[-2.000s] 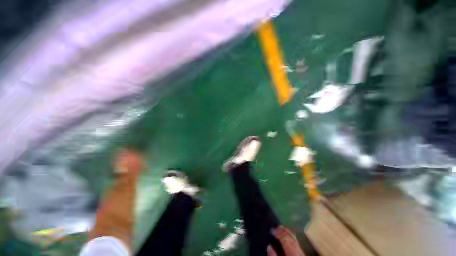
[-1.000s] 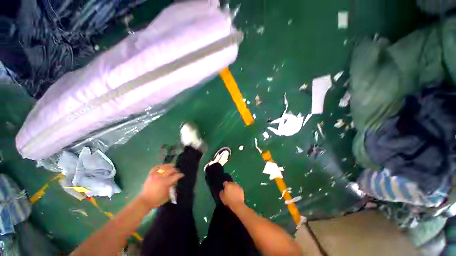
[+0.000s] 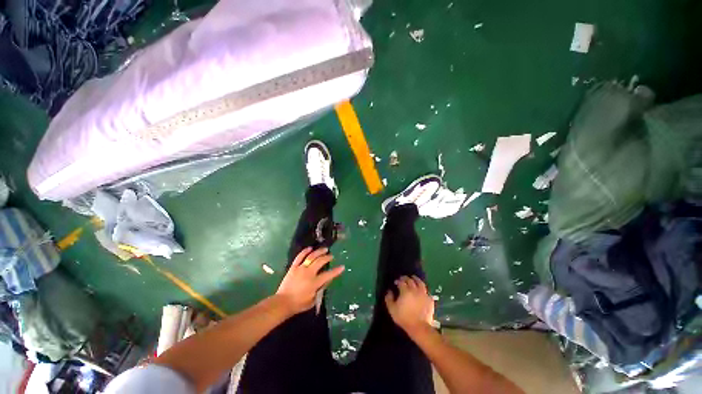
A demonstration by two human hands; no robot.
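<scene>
The fat pale pink-lilac fabric roll (image 3: 223,58) lies at the upper left on clear plastic wrap (image 3: 173,175). A long grey metal rule (image 3: 254,93) lies lengthwise on the roll, its right end at the roll's right end. My left hand (image 3: 308,281), with a ring, holds scissors (image 3: 326,230) in front of my leg; the dark handles stick out above the hand and a blade shows below it. Much of the scissors is hidden. My right hand (image 3: 410,302) rests on my other leg, fingers spread and slightly bent, with nothing visible in it.
A pale grey-blue scrap (image 3: 142,223) lies by the roll's left end. Dark fabric (image 3: 50,50) is at the upper left. Green sacks (image 3: 608,161) and navy fabric (image 3: 616,277) stand at the right. Cardboard (image 3: 504,358) is at the lower right. White scraps (image 3: 506,161) litter the green floor.
The view has steadied. My feet have stepped forward and to the right. Both hands have shifted right in the picture, the left one still with the scissors. The rule remains on the roll.
</scene>
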